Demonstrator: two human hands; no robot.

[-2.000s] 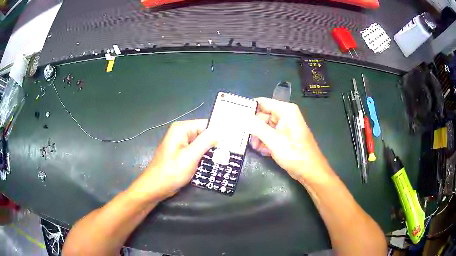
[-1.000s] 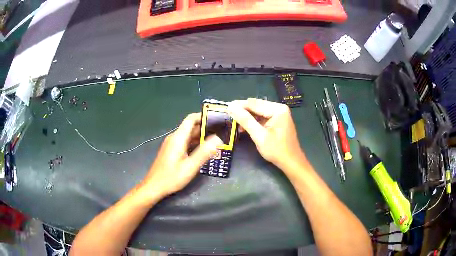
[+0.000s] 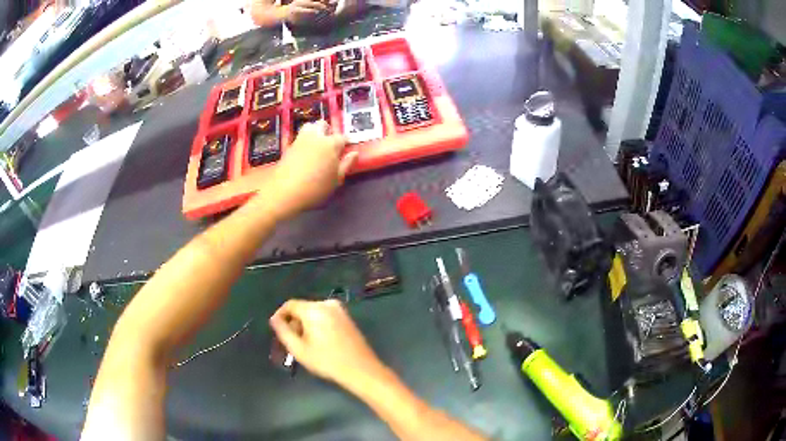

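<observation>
My left hand (image 3: 312,165) reaches over to the red phone tray (image 3: 405,155). Its fingertips are at the lower end of a dark phone (image 3: 308,114) in a front-row slot; whether they grip it cannot be told. My right hand (image 3: 321,338) is low over the green mat with curled fingers. A small dark and whitish piece (image 3: 290,360) shows just below its fingertips; whether the hand holds it cannot be told. The keypad phone with the yellow-edged screen cannot be made out at my right hand.
A black battery (image 3: 379,270), slim tools with a red-handled screwdriver (image 3: 470,329), a blue pry tool (image 3: 478,299) and a lime-green electric screwdriver (image 3: 564,392) lie on the mat. A white bottle (image 3: 535,146) and red plug (image 3: 414,209) stand behind. Another person's hands show at the top.
My left hand has left the phone and moved forward to the tray. My right hand is apart from it, lower on the mat. The view has swung up and right, showing the whole tray.
</observation>
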